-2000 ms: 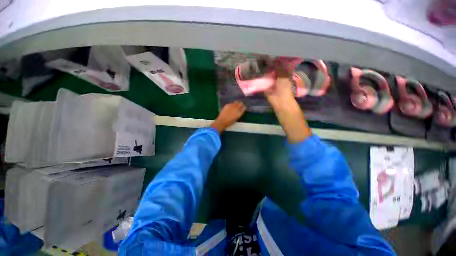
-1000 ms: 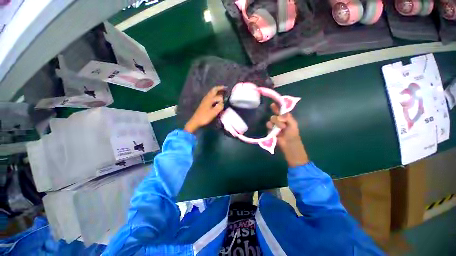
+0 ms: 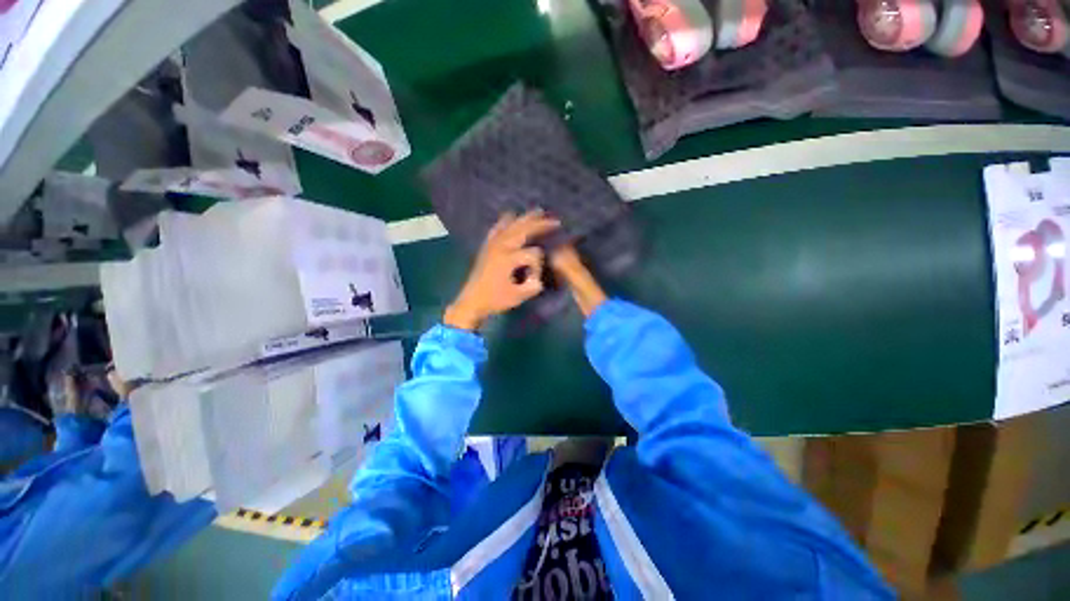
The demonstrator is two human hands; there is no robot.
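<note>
A dark grey dotted bubble bag lies tilted across the pale rail, its near edge over the green work surface. My left hand is at the bag's near edge, thumb and forefinger curled in a ring on it. My right hand is beside it at the same edge, blurred, its fingers partly hidden. A faint pinkish patch shows below the hands. The headphones are otherwise hidden; I cannot tell how far they are inside the bag.
Pink headphones lie on dark bags along the belt behind the pale rail. Open white cartons stand in rows at left. A printed flat blank is at far right. Brown cartons are under the bench edge. Another person's blue sleeve is at lower left.
The cat-ear headphones held in my right hand are no longer visible. My right hand has moved left to the bag, beside my left hand. The view has shifted, moving the blank further right.
</note>
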